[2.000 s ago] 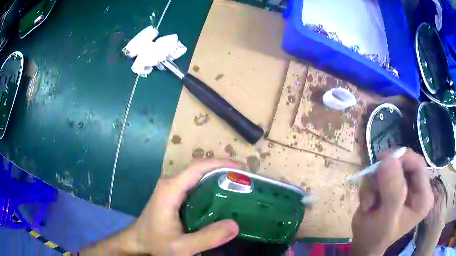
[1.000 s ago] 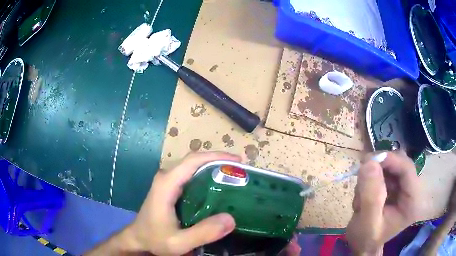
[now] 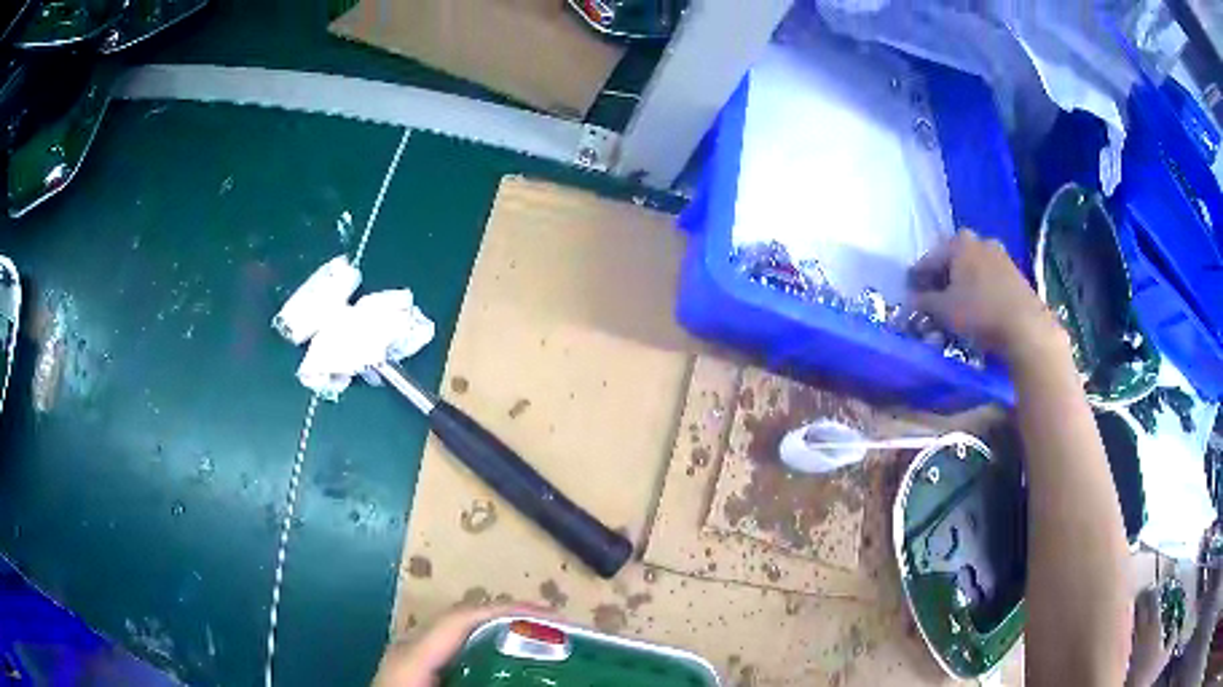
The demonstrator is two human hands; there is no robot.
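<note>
A glossy green shell (image 3: 590,667) with a chrome rim and a red-orange lamp piece (image 3: 534,636) is at the bottom edge, partly cut off. My left hand (image 3: 436,647) holds it by its left side; only part of the hand shows. My right hand (image 3: 976,289) reaches into the blue parts bin (image 3: 805,336), with its fingers among small shiny parts (image 3: 879,306) at the near edge of a white sheet. Whether the fingers grip a part cannot be told. The pale applicator (image 3: 896,442) rests in the small white cup (image 3: 821,446), on stained cardboard.
A hammer with a black grip (image 3: 526,490) and white-wrapped head lies across the green table and cardboard mat (image 3: 563,289). Another green shell (image 3: 963,550) lies hollow side up under my right forearm. More shells are at the right and upper left. A pale metal bar stands behind the mat.
My right hand has left the applicator in the cup and moved up into the blue bin. The view has shifted, so the held shell now sits lower, partly out of the picture.
</note>
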